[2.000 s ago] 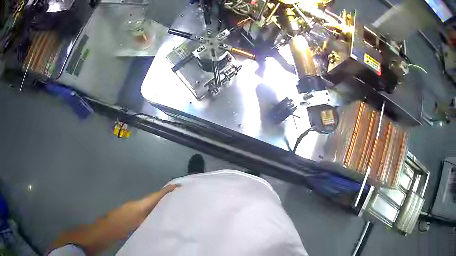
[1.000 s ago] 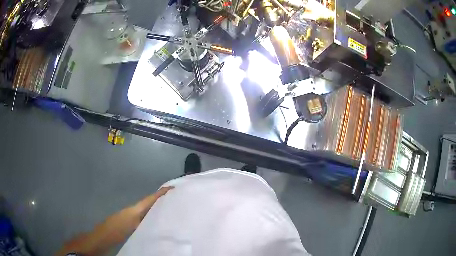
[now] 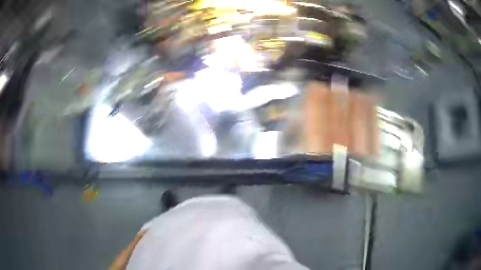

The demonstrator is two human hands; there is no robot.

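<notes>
The whole view is smeared by motion. My left hand [image 3: 130, 250] shows only as a blurred sliver at the left side of the white garment; its fingers cannot be made out. My right hand is not in view. In front of me, the parts tray [image 3: 316, 124] with blurred orange rows lies at the right end of the bench [image 3: 176, 142]. The rod [image 3: 339, 161] shows as a pale upright streak across the tray. The rotary feeder at the bench's left is too blurred to make out its arms.
Bright machine tooling [image 3: 237, 50] stands at the back. The whitish empty trays [image 3: 411, 158] are in a rack right of the parts tray. A dark bench edge [image 3: 211, 171] runs across the middle. Below are grey floor, my dark shoes and a small yellow thing [image 3: 90, 192].
The view has swung, so the bench edge now lies level and the trays sit further left. Less of my left arm shows beside the garment.
</notes>
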